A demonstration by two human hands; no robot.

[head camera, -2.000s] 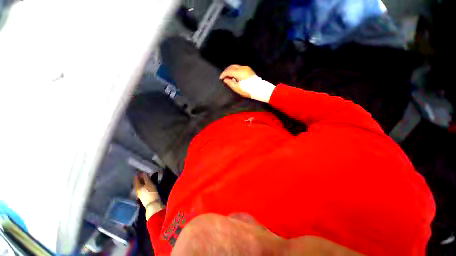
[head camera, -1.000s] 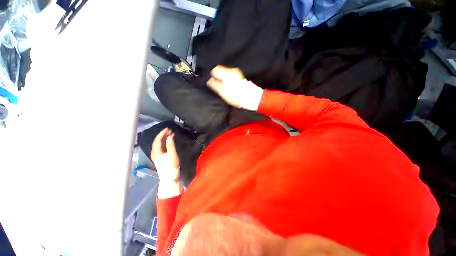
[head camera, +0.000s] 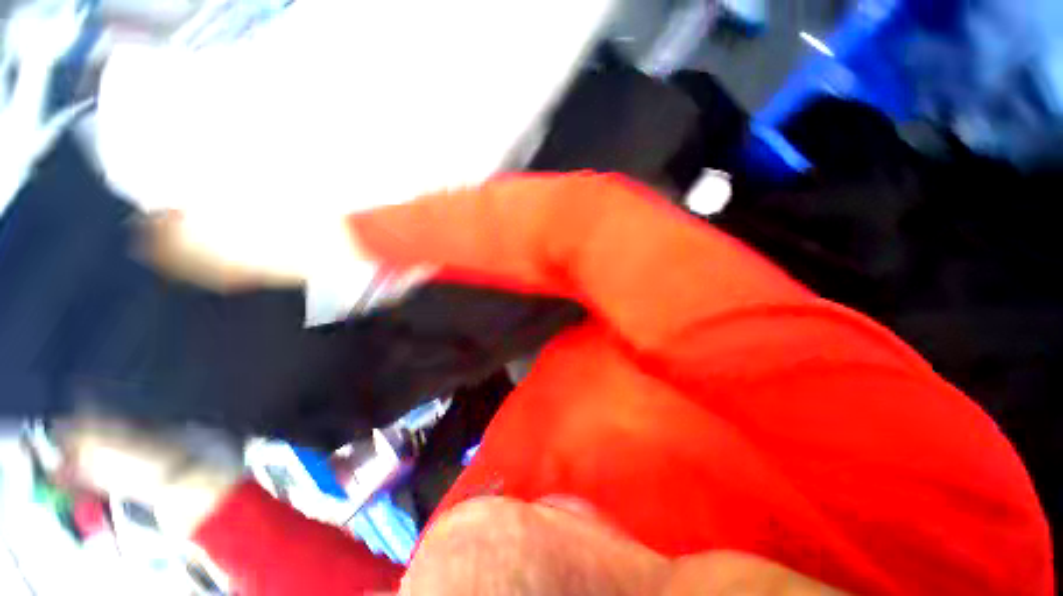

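Note:
A black garment piece (head camera: 268, 361) stretches from the left side of the head view, between my forearms, towards my lap. My right hand (head camera: 216, 256) is at its upper edge over the white table (head camera: 350, 105) and appears closed on the cloth. It is badly blurred, with a white wrap at the wrist. My left hand (head camera: 134, 460) is at the lower left by the cloth's lower edge. It is too blurred to show its fingers or whether it grips the cloth.
A bright blue crate (head camera: 845, 64) is at the upper right beside dark cloth (head camera: 933, 233). A small white round thing (head camera: 709, 192) is beyond my right sleeve. Blurred blue and white objects (head camera: 309, 472) lie below the garment. Clear plastic-like material shows at the upper left.
Both hands have moved left from over my lap, towards the table. The black garment piece now spans the area between my arms and covers part of the table. The view has shifted and blurred.

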